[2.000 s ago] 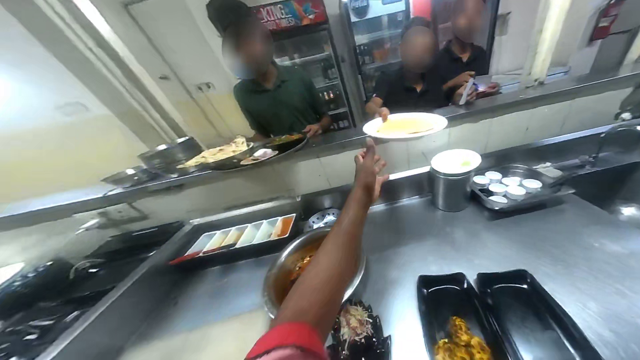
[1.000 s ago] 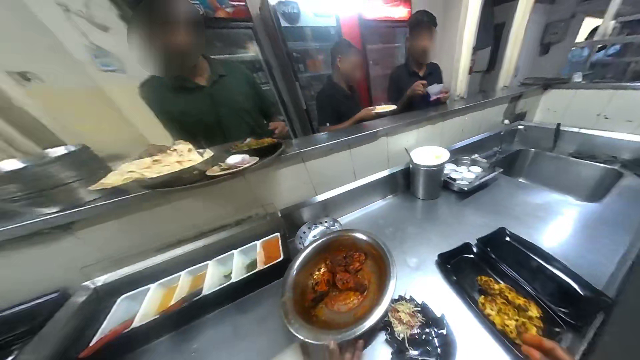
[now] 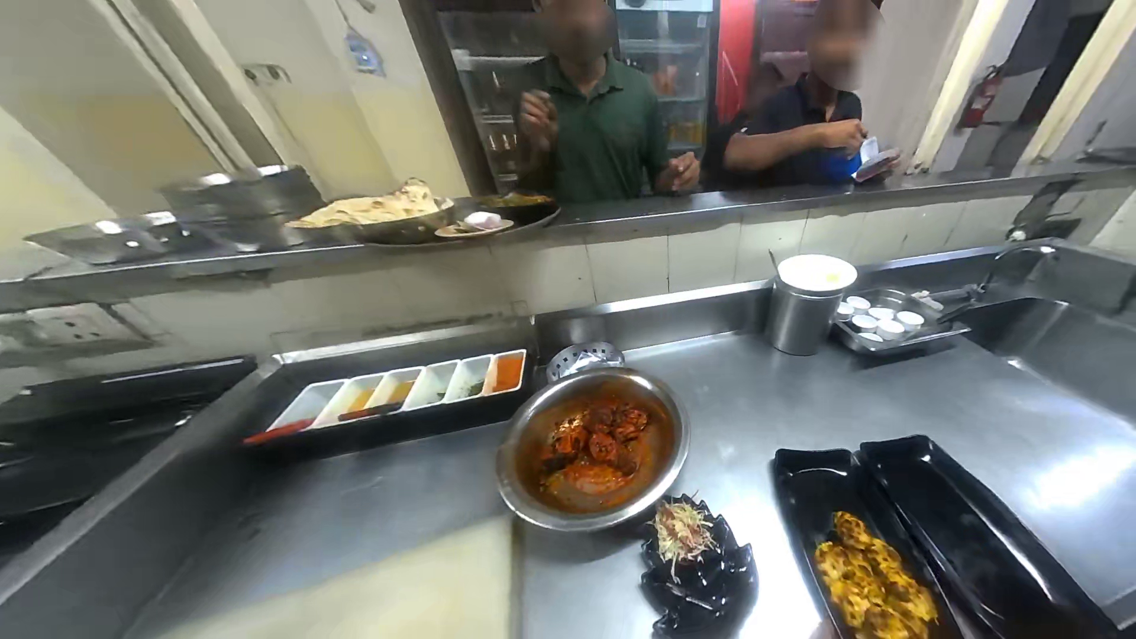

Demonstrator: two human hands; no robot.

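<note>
Neither of my hands shows clearly; a tiny skin-toned patch at the bottom edge beside the trays is too small to identify. A steel bowl (image 3: 524,497) holds red-sauced pieces of food (image 3: 603,444). Just right of it, a black leaf-shaped dish (image 3: 701,586) bears shredded garnish (image 3: 682,531). Two long black trays stand side by side at the lower right: the left tray (image 3: 812,484) holds yellow-orange grilled pieces (image 3: 870,577), and the right tray (image 3: 958,524) shows no food. A white sectioned condiment holder (image 3: 399,395) with powders sits behind the bowl to the left.
A pale board (image 3: 426,586) lies lower left. Behind the bowl stands a perforated steel container (image 3: 586,358). Further right are a steel canister (image 3: 799,315), a tray of small white cups (image 3: 887,342) and a sink (image 3: 1065,328). Flatbread (image 3: 377,209) rests on the ledge; two people stand beyond.
Two seconds ago an arm of mine reached toward a white plate at the ledge; a second ago hands showed at the bowl and the food tray. Both plate and hands are out of clear view.
</note>
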